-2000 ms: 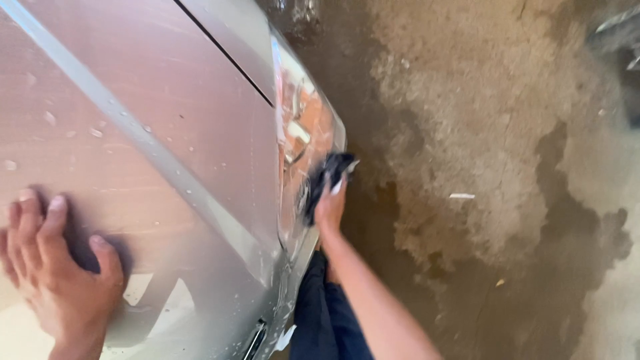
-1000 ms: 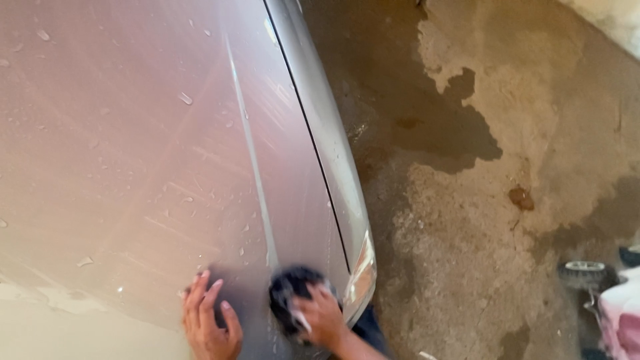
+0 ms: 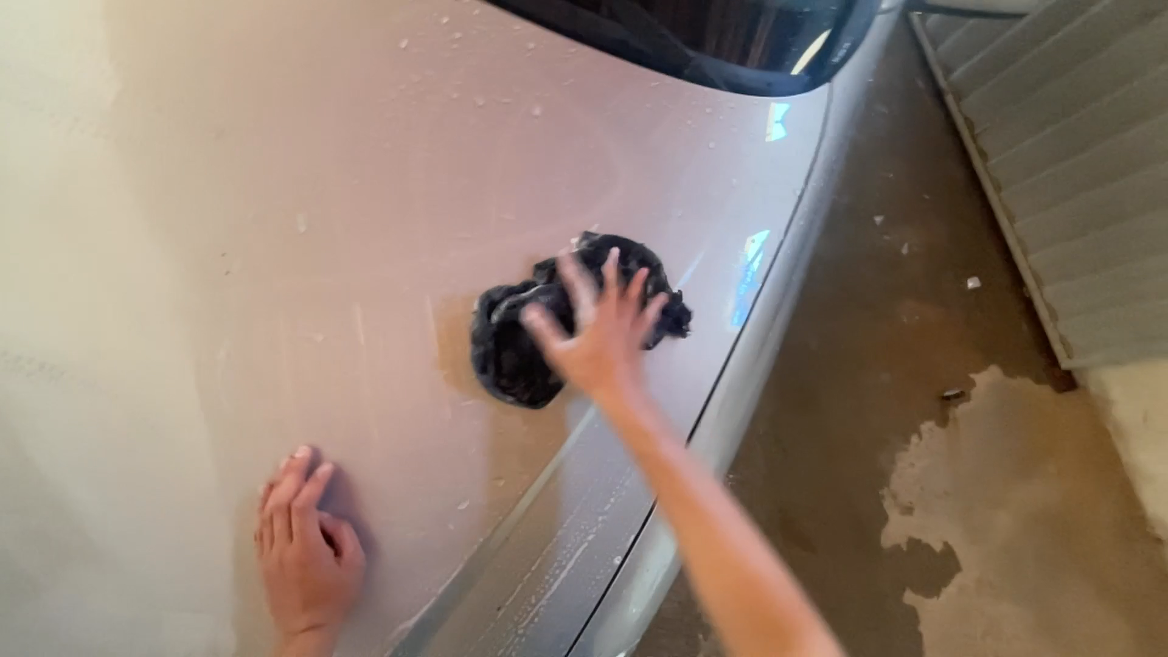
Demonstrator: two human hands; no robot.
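A bunched black cloth (image 3: 520, 351) lies on the silver hood of a car (image 3: 365, 228), right of the middle of the head view. My right hand (image 3: 602, 333) presses on it with the fingers spread, and parts of the cloth stick out on both sides of the palm. Lower left, my left hand (image 3: 310, 543) rests on the hood, fingers slightly bent and holding nothing. Water drops and wet streaks show on the paint around both hands.
The dark windshield (image 3: 730, 36) borders the hood at the top. Past the fender (image 3: 748, 374) lies a partly wet concrete floor (image 3: 1031, 511). A ribbed metal panel (image 3: 1086, 182) stands at the right, beside the car.
The right hand and black cloth have moved from the headlight area onto the hood, farther toward the windshield. The cloth is more spread out now. The view has shifted strongly along the car.
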